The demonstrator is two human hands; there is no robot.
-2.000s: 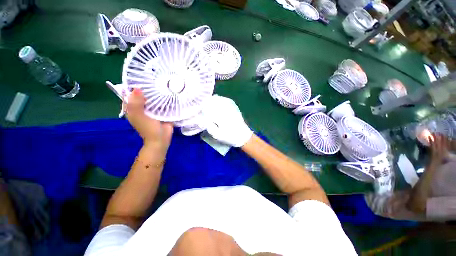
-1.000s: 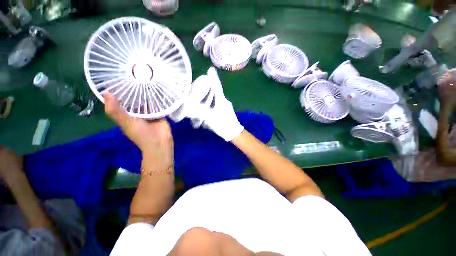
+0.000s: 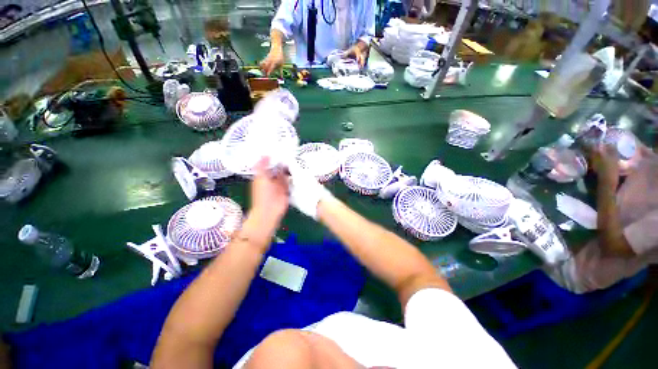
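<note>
A white clip fan (image 3: 252,140) is held out over the table in front of me, blurred. My bare left hand (image 3: 270,193) is shut on its near lower edge. My white-gloved right hand (image 3: 306,193) is close beside it at the fan's right side; its fingers blend into the white fan and I cannot tell its grip. Another clip fan (image 3: 205,227) lies nearer, left of my forearm, its clip jaws spread in a V. The blue cloth (image 3: 317,270) runs along the near edge with a pale green block (image 3: 283,274) on it.
Several clip fans lie right of my hands, one (image 3: 424,212) near the front. A plastic bottle (image 3: 61,251) and a small pale block (image 3: 27,303) are at left. A person (image 3: 325,29) works opposite, another (image 3: 620,216) at right. A metal bar (image 3: 451,50) slants over the far side.
My hands have moved forward and right with the fan, away from my body. The view has tilted up, showing the far side of the table and the person opposite.
</note>
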